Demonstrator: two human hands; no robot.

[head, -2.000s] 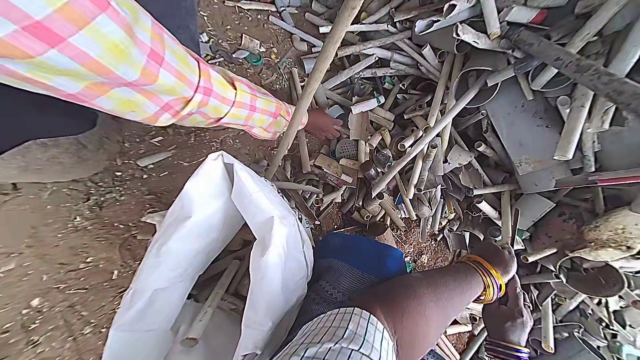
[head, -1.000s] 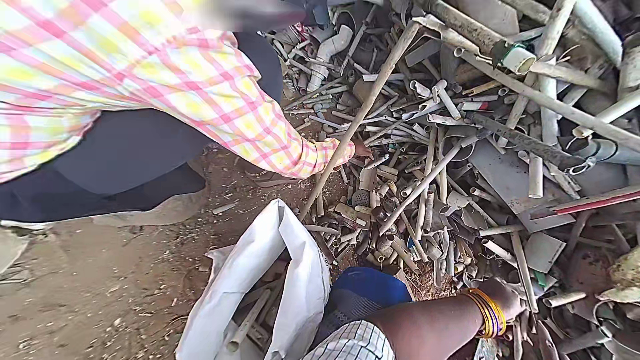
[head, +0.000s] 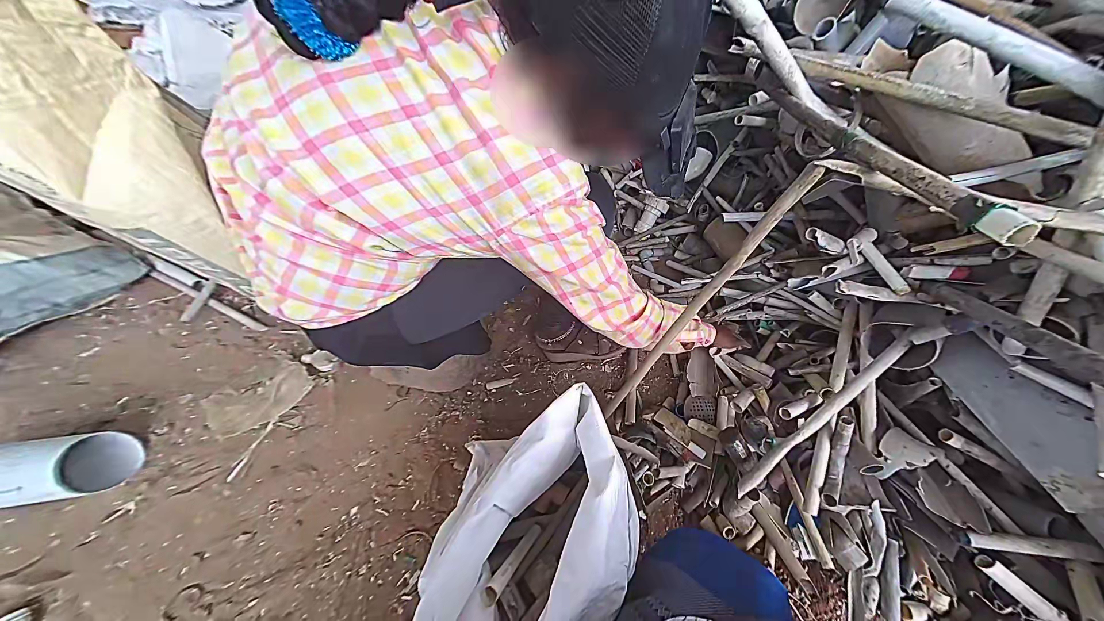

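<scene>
Neither of my hands shows in the head view now. An open white woven sack point(head: 595, 526) stands at the bottom centre, with lengths of plastic pipe point(head: 515, 561) inside it. My knee in blue cloth point(head: 707, 573) is just right of the sack. Beyond and to the right spreads a large heap of broken pipe pieces point(head: 828, 405). A long thin pole point(head: 720, 280) leans across the heap, its lower end near the sack.
A co-worker in a checked shirt point(head: 405, 172) crouches beyond the sack, one hand point(head: 729, 336) at the heap's edge. A wide pale pipe point(head: 78, 470) lies on the dirt at left. Tan sheeting point(head: 112, 147) lies at the upper left.
Both my hands were over the heap at lower right two seconds ago; now they are out of view. The view has swung up and left, showing more of the co-worker.
</scene>
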